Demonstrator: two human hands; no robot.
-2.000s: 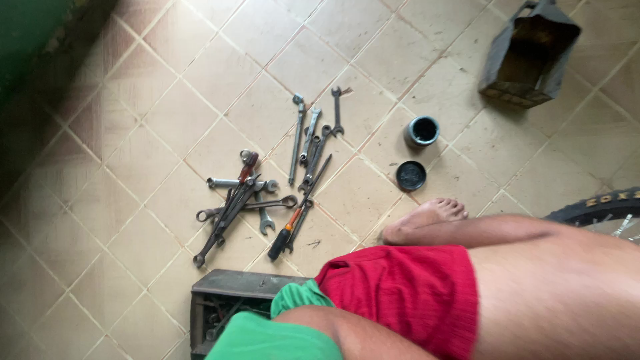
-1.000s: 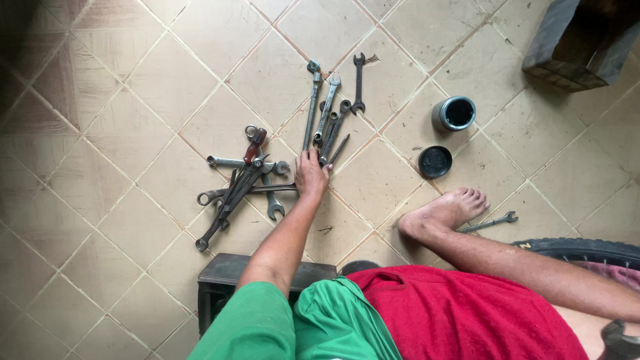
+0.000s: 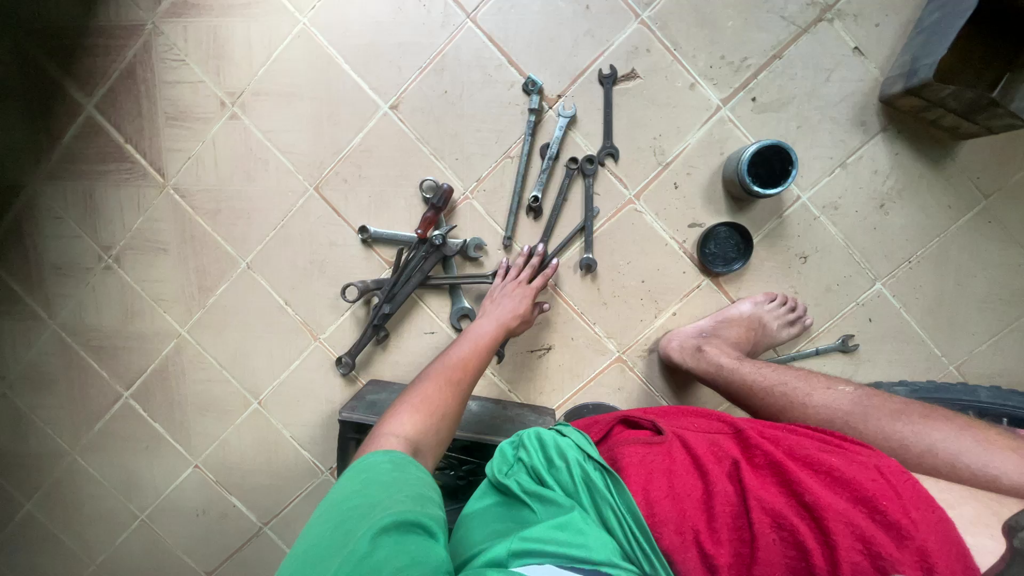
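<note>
My left hand (image 3: 518, 292) lies palm down, fingers apart, over dark wrenches and a thin dark shaft on the tiled floor; what lies beneath the palm is hidden. Under its fingertips runs a dark ratcheting wrench (image 3: 558, 200), with another dark wrench (image 3: 588, 216) to its right. Above are a long socket handle (image 3: 524, 160), a silver wrench (image 3: 550, 160) and a dark open-end wrench (image 3: 608, 116). To the left is a crossed pile of wrenches (image 3: 408, 280) with a red-handled screwdriver (image 3: 434, 212), beside an open-end wrench (image 3: 458, 296). My right hand is out of view.
An uncapped jar (image 3: 760, 169) and a black lid (image 3: 725, 248) stand at right, below a metal box (image 3: 952, 88). A wrench (image 3: 816, 350) lies by my bare foot (image 3: 752, 320). A tire (image 3: 952, 400) is at lower right; a dark box (image 3: 448, 412) sits beside my shirt.
My left hand has come into view over the tools, where an orange-handled tool lay two seconds ago. The dark wrenches above the hand are more spread apart than one second ago.
</note>
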